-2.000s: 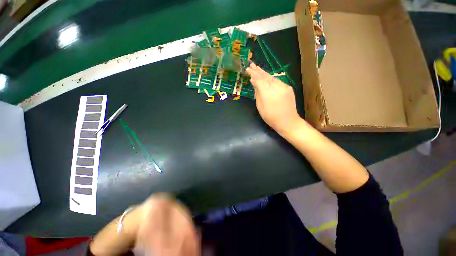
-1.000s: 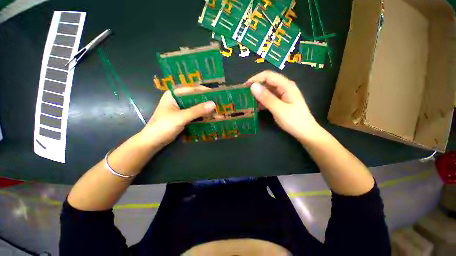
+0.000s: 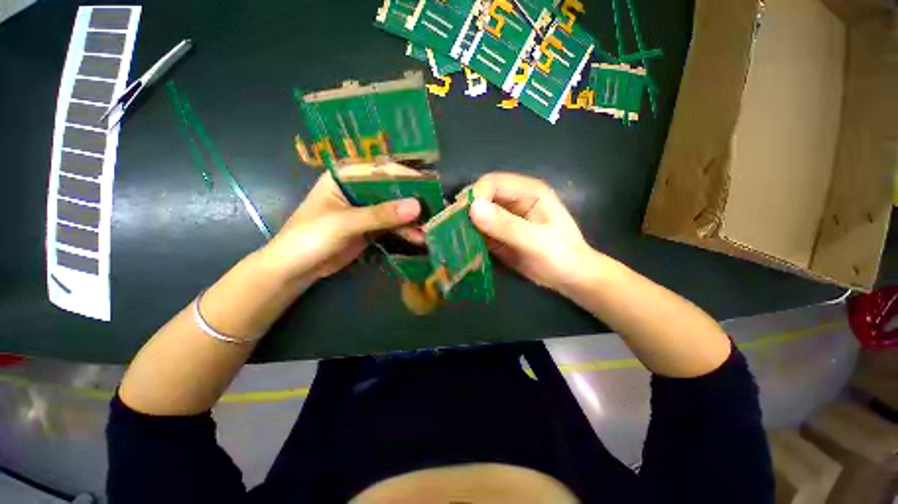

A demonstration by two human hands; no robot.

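Note:
My left hand (image 3: 340, 221) holds green board panels, thumb on top. One panel (image 3: 369, 123) sticks out beyond its fingers, with orange flex tails along its lower edge. Another green part (image 3: 399, 189) lies under the thumb. My right hand (image 3: 527, 226) pinches a green circuit board piece (image 3: 458, 246) at its upper edge; it is tilted, with an orange tail at its blurred lower end. The two hands' pieces are close together, and whether they still join is hidden.
A pile of panels (image 3: 502, 44) lies at the far side, with waste rails (image 3: 630, 39) beside it. An open carton (image 3: 679, 148) stands at right. At left are a label strip (image 3: 74, 197), silver tweezers (image 3: 148, 81) and green waste rails (image 3: 222, 162).
The panel between my hands was flat and straight across; its right portion is now turned and tilted in my right hand, which has moved slightly nearer my body.

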